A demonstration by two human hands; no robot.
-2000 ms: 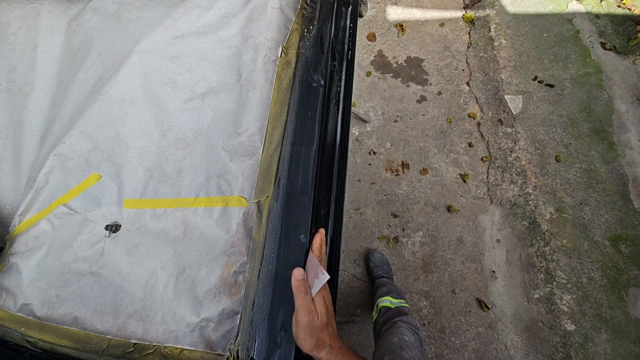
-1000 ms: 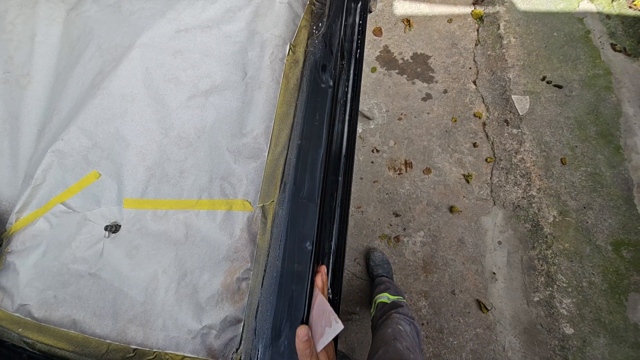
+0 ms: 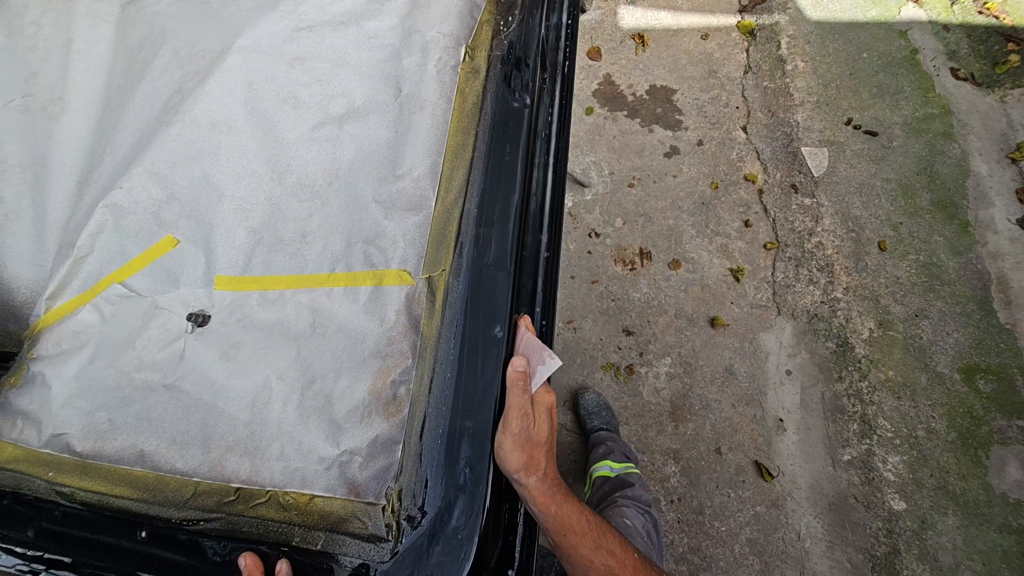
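Observation:
My right hand holds a small folded piece of pale sandpaper or similar sheet between thumb and fingers, its fingertips in the groove along the glossy black vehicle body edge. Only two fingertips of my left hand show at the bottom edge, on the black panel; whether it holds anything is hidden. White masking paper covers the area to the left, bordered by masking tape with dark overspray. Two bright yellow tape strips lie across the paper.
A dark knob-like part pokes through the paper. To the right lies a cracked concrete floor with fallen leaves and a pale shard. My booted foot and trouser leg with a reflective band are beside the black edge.
My right hand slid down along the black edge, then moved back up, still with the pale sheet. Fingertips of my left hand have come into view at the bottom.

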